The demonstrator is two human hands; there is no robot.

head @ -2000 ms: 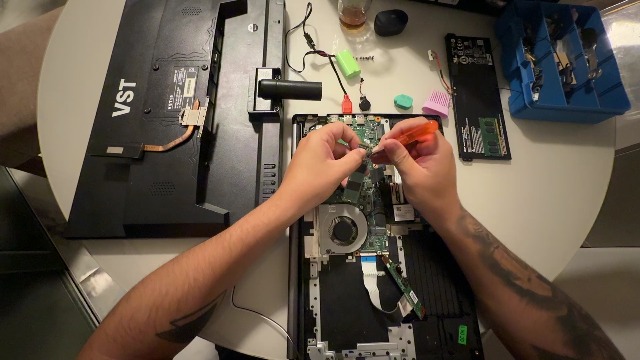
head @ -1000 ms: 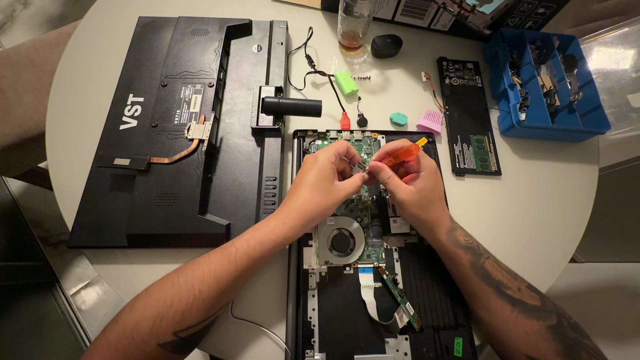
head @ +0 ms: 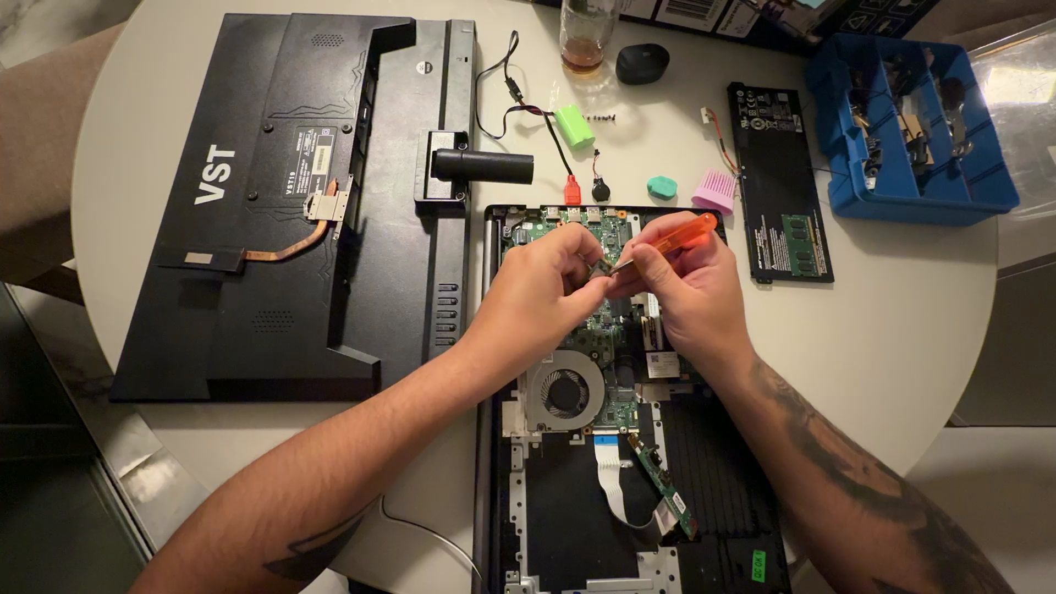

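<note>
An opened laptop base (head: 577, 495) lies in front of me, with its green motherboard (head: 594, 346), round cooling fan (head: 566, 391) and white ribbon cable (head: 610, 487) exposed. Over the upper motherboard, my left hand (head: 549, 285) pinches a small part (head: 601, 268), too small to identify. My right hand (head: 689, 289) grips a tool with an orange translucent handle (head: 683, 234); its thin metal tip meets the small part between my fingertips. A small green circuit board (head: 664, 487) sits tilted at the ribbon cable's lower end.
Left lies a black monitor (head: 272, 198) with a copper heat pipe (head: 289, 247) on it. Beyond the laptop are a coin cell with leads (head: 601, 190), a green battery pack (head: 574, 126), screws (head: 600, 118) and a glass (head: 584, 49). Right are a laptop battery (head: 780, 181) and a blue parts box (head: 916, 198).
Both hands stay together over the upper motherboard, with small shifts of the fingers and the orange-handled tool. The view has moved somewhat.
</note>
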